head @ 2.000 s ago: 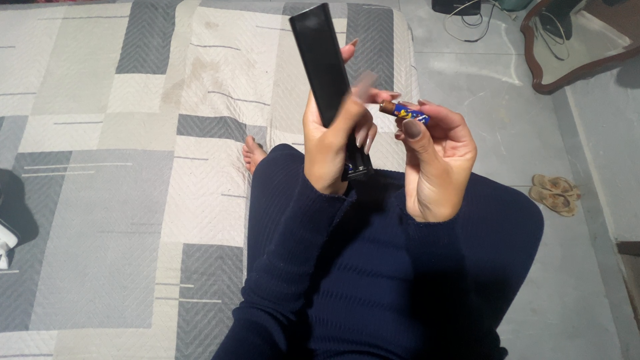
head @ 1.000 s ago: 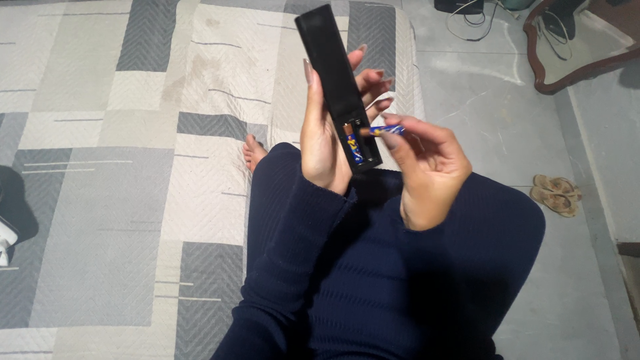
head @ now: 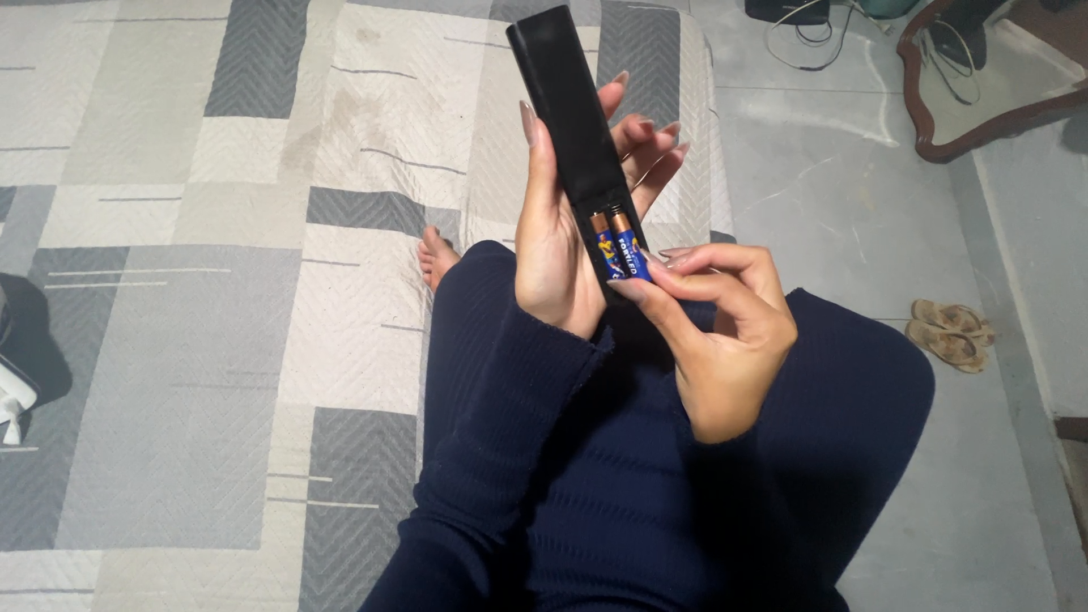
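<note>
My left hand (head: 561, 246) holds a black remote control (head: 571, 110), its back facing up and its battery compartment uncovered at the lower end. Two blue batteries with copper-coloured ends lie side by side there. The left battery (head: 607, 246) is in the compartment. On the right battery (head: 627, 246), the thumb and fingers of my right hand (head: 722, 327) grip the lower end, while its copper end is near a coil spring. My fingertips hide the lower ends of both batteries.
A patchwork bedcover (head: 204, 340) spreads on the left, with a bare foot (head: 437, 257) at its edge. Sandals (head: 949, 334) lie on the grey floor at right. Cables (head: 812, 64) and a brown-framed piece (head: 914, 102) are at the upper right.
My right hand has brought the second battery from beside the remote into the compartment. The first battery was seen there one second ago. My left hand still holds the remote.
</note>
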